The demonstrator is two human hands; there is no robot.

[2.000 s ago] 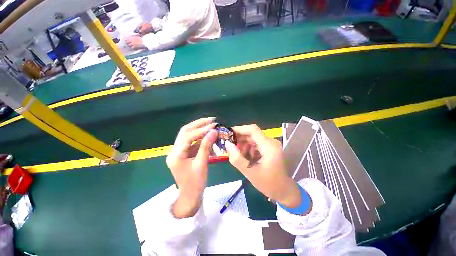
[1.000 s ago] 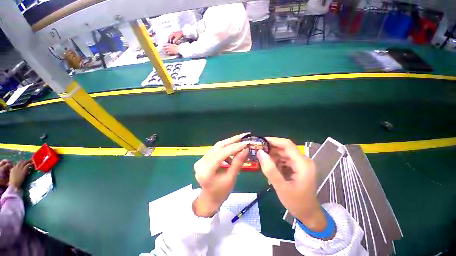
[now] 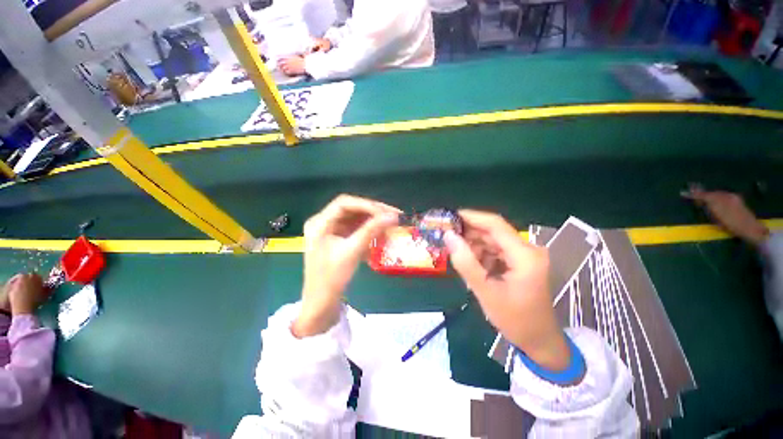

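Note:
A dark round electronic unit [image 3: 440, 225] is held in the fingertips of my right hand [image 3: 506, 279], above the right part of a red parts bin [image 3: 409, 271]. My left hand [image 3: 336, 253] is just left of the unit, its thumb and index finger together; whether a small part is pinched there cannot be told. Whitish and orange-tan bits [image 3: 410, 247] lie in the bin. A blue wristband [image 3: 558, 363] is on my right wrist.
Paper sheets [image 3: 399, 390] and a dark blue pen [image 3: 424, 339] lie in front. Fanned adhesive sheets [image 3: 631, 317] lie at right. A yellow-marked post [image 3: 176, 193] stands at left. Another person's hand [image 3: 730, 211] reaches over the belt at right.
My left hand has moved left, off the unit, and the bin's contents now show. The unit remains in my right hand. Another person's hand has appeared at right.

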